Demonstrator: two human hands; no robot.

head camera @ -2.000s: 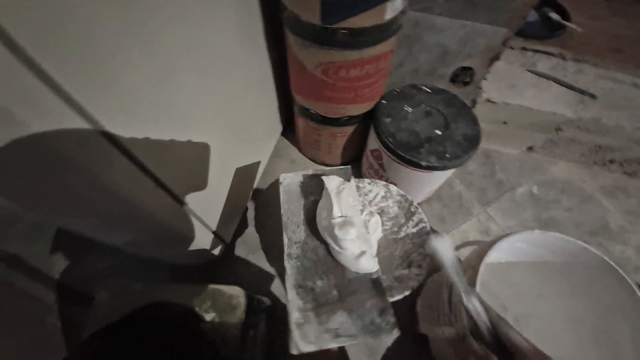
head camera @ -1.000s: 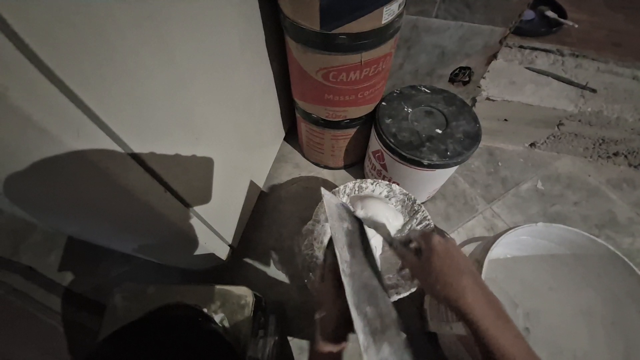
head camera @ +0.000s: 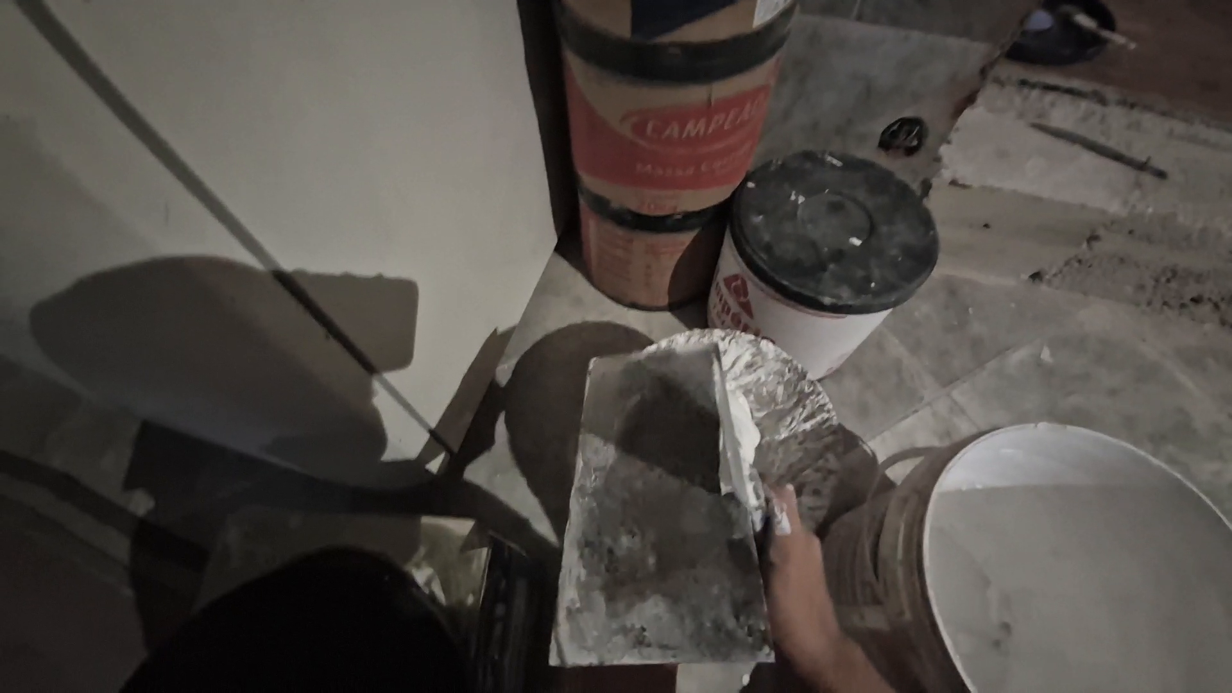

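A flat rectangular plastering trowel, smeared with grey and white residue, is held up with its broad face toward me. My left hand is mostly hidden beneath it; a dim sliver of the arm shows below its lower edge. At its right edge, my right hand grips a small putty knife, mostly hidden by the fingers and the trowel's edge. White paste lies along that edge, beside the hand. Behind and below is a round container lined with crumpled foil, partly covered by the trowel.
Stacked Campeão compound buckets stand by a pale panel. A white bucket with a black lid is beside them. A large open bucket of pale material stands at right. Farther back lie a dark stick and a black dish.
The trowel was turned nearly edge-on one second ago and now faces me. Paste heaped at its right edge two seconds ago is now a narrow strip. My right hand has moved back along that edge.
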